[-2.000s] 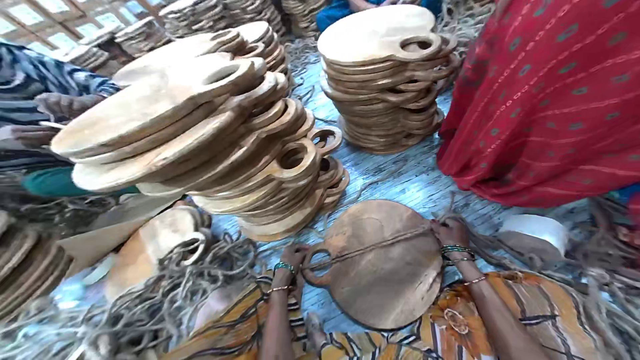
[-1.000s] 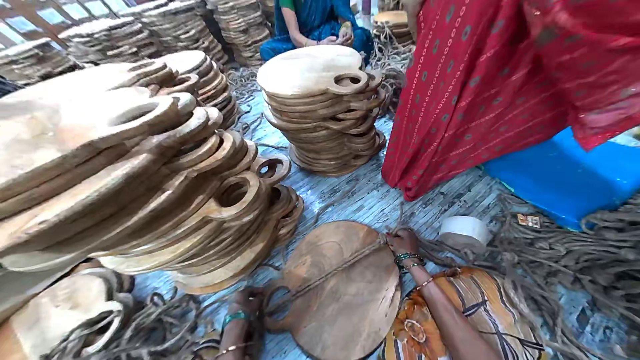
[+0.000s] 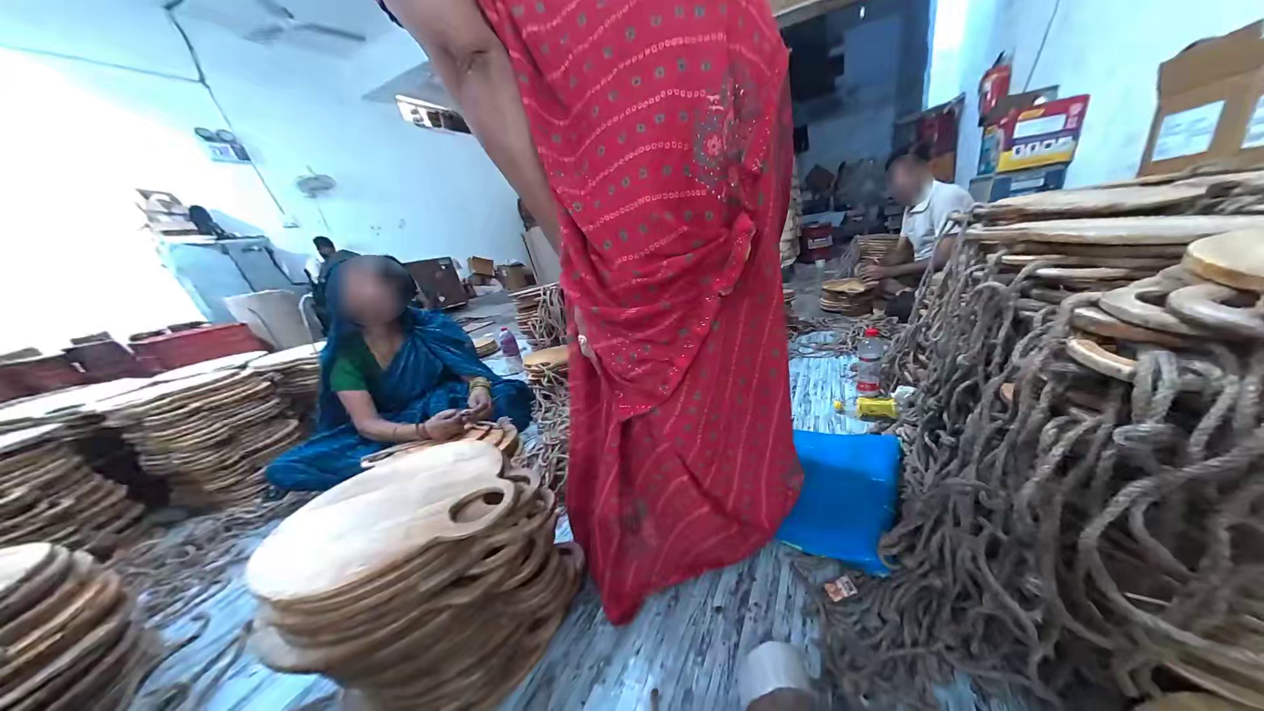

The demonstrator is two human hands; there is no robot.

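Neither of my hands shows in the head view at this moment, nor does the round wooden board with a ring handle that they touched earlier. Nearest in front stands a tall stack of round wooden boards with ring handles [image 3: 395,533]. At the bottom edge, a white cylindrical object [image 3: 773,671] is partly cut off. Grey rope [image 3: 987,553] lies in a thick tangle on the right and hangs over another stack of boards [image 3: 1096,232].
A standing person in red patterned cloth [image 3: 671,326] blocks the middle. A person in blue [image 3: 395,375] sits behind the front stack; another sits far right [image 3: 928,217]. A blue mat [image 3: 844,499] lies on the floor. More board stacks [image 3: 207,425] stand left.
The view has swung up, away from my hands and the board. Earlier, both hands were at that board, with a rope across it.
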